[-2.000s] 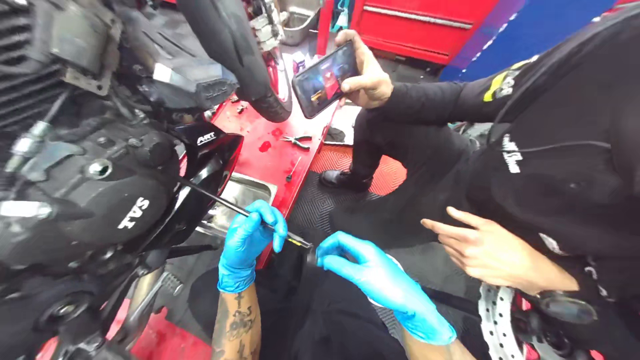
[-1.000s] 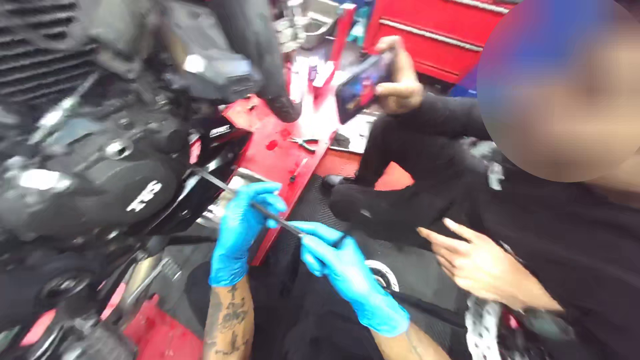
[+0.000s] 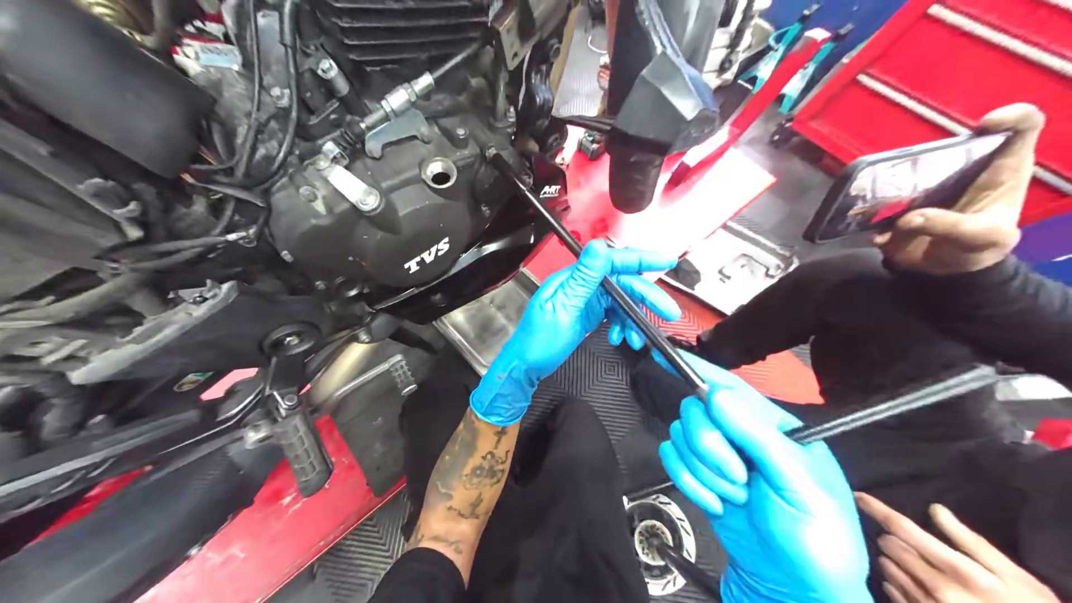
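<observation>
My left hand (image 3: pixel 578 310), in a blue glove, steadies a long black-handled rod tool (image 3: pixel 645 322) between thumb and fingers. My right hand (image 3: pixel 762 469), also gloved in blue, grips the tool's rear part, and a metal bar sticks out behind this hand. The tool's far end meets a fastener area at the edge of the motorcycle's black engine side cover (image 3: pixel 377 222). Its exact tip and the fit there cannot be made out. An open round port (image 3: pixel 438 172) shows in the cover, left of the tool's tip.
At right a person's hand holds a smartphone (image 3: pixel 913 180); their other hand (image 3: pixel 955 544) is low beside my right. A metal tray (image 3: pixel 490 314) lies below the engine. A red tool cabinet (image 3: pixel 888 92) stands behind. The footpeg (image 3: pixel 301 452) juts out at lower left.
Both my hands remain on the tool; my right hand now grips further around its rear. The view has moved closer to the engine.
</observation>
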